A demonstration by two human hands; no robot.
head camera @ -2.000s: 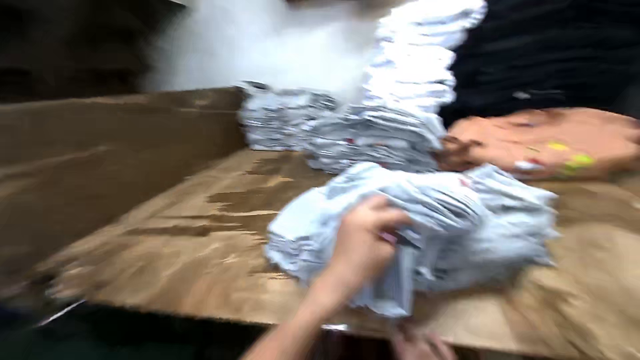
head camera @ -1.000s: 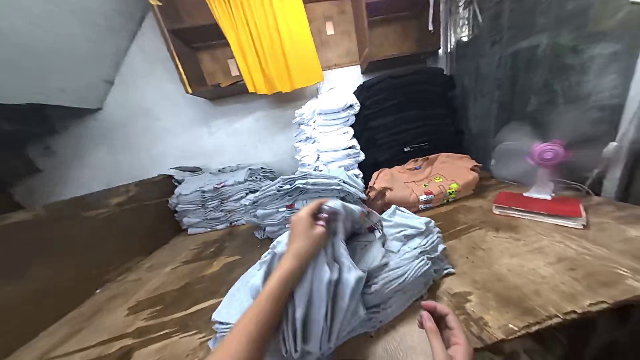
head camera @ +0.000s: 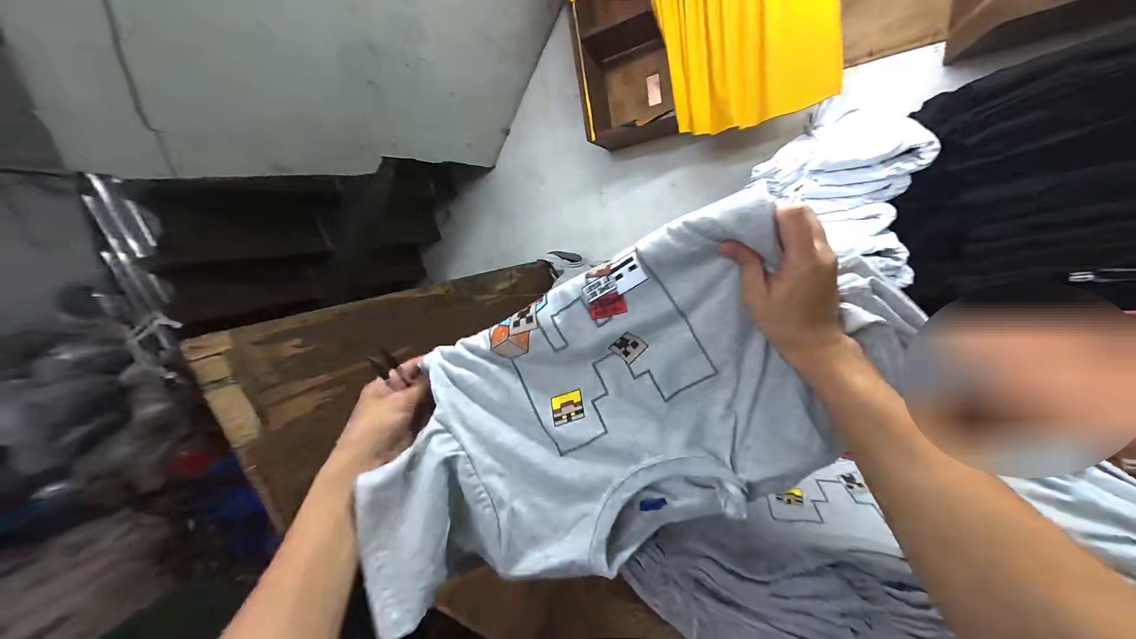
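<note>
A light grey T-shirt [head camera: 568, 444] with pixel-style cartoon prints is stretched between my hands, its neck opening toward me. My left hand [head camera: 390, 408] pinches one edge of it and also has a small dark pointed tool, possibly snips, at the fingers. My right hand [head camera: 790, 275] grips the cloth at the other side, beside the white stack. Below and to the right lies another printed grey shirt [head camera: 816, 524] on more grey garments [head camera: 781, 581], partly hidden by the held shirt and my right forearm.
Folded white garments [head camera: 852, 160] and a tall black clothing stack [head camera: 1029, 169] stand at the back right. A wooden board [head camera: 337, 346] edges the work surface on the left. Above hang a yellow cloth [head camera: 754, 62] and an open wooden shelf [head camera: 630, 80]. A blurred patch hides part of the right side.
A grey shirt is now raised and spread between both hands; one second ago my right hand was apart from the bunched grey pile. The view has swung left.
</note>
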